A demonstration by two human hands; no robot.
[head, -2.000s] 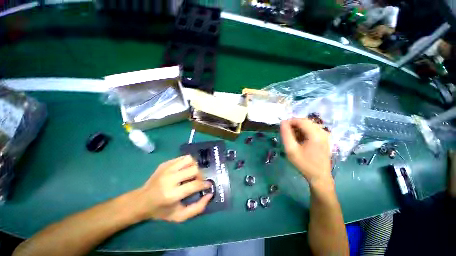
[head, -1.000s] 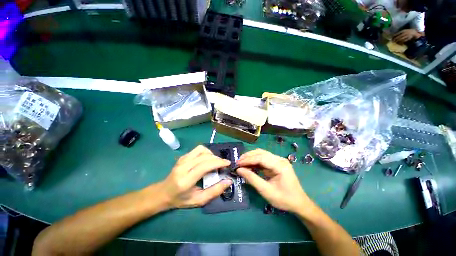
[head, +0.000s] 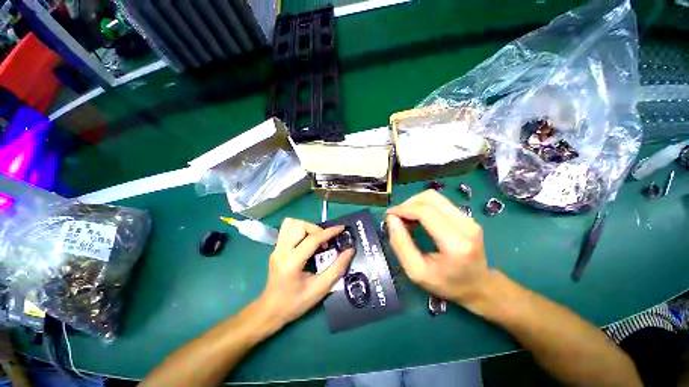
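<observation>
The black fixture plate (head: 384,298) with white lettering lies tilted on the green mat. A shiny rounded-square housing (head: 356,289) sits on its lower nest. My left hand (head: 298,264) has thumb and index finger around a dark housing (head: 345,240) at the upper nest. My right hand (head: 442,246) is just right of the plate, thumb and index fingertips close together near its upper right edge; whether they hold a tiny part cannot be told. Loose housings (head: 494,205) lie right of the cartons' front, and another (head: 437,304) lies below my right hand.
Three open cartons (head: 351,196) stand behind the plate. The needle bottle (head: 255,230) and a black cap (head: 213,243) lie left. A full bag (head: 94,264) is far left, an open bag of housings (head: 555,162) right, with a dark slim tool (head: 588,246) before it. Black trays (head: 304,72) lie behind.
The view has shifted and turned. My right hand has gone from my left fingertips over the plate to the plate's right side. My left hand remains at the upper nest.
</observation>
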